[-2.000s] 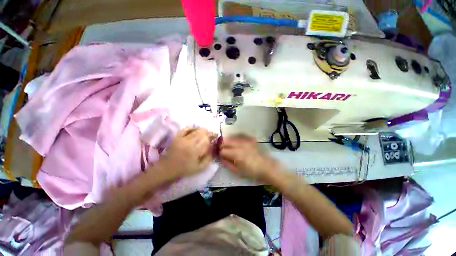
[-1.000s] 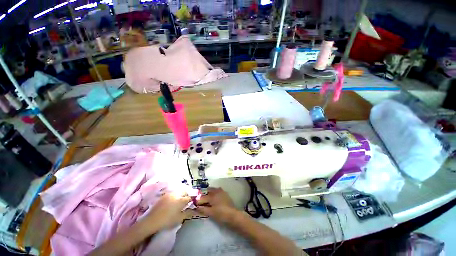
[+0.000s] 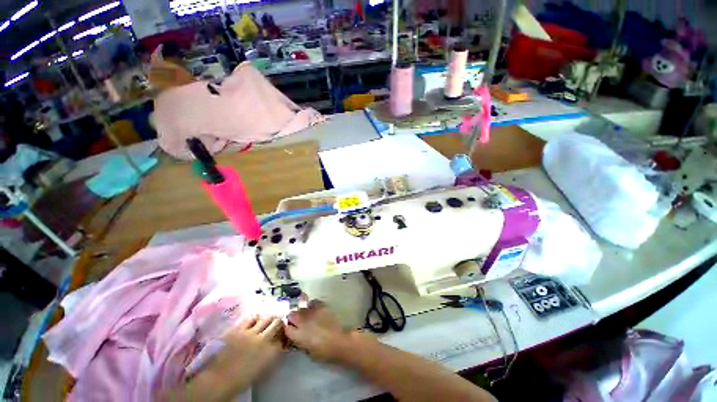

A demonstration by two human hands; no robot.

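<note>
The pink garment body (image 3: 149, 306) lies heaped left of the needle area of the cream-white HIKARI sewing machine (image 3: 385, 235). My left hand (image 3: 255, 341) is at the cloth's right edge, just in front of the presser foot (image 3: 289, 294), fingers bent down on the cloth and blurred. My right hand (image 3: 318, 334) is close beside it, with its fingertips together at the cloth edge near the foot. The fingers hide the piece between them, and bright lamp glare washes out the cloth around the needle.
Black scissors (image 3: 384, 305) and blue-handled snips (image 3: 472, 302) lie right of my right hand. A control panel (image 3: 542, 297) is at the table's right. A pink pen holder (image 3: 232, 202) stands on the head. Thread cones (image 3: 402, 90) and pale pink cloth (image 3: 228, 110) are behind. Pink pieces (image 3: 648, 365) lie lower right.
The view has tilted up from the machine to the workshop, then shifted rightward. Both hands stay together in front of the presser foot, and the heap stays at the left.
</note>
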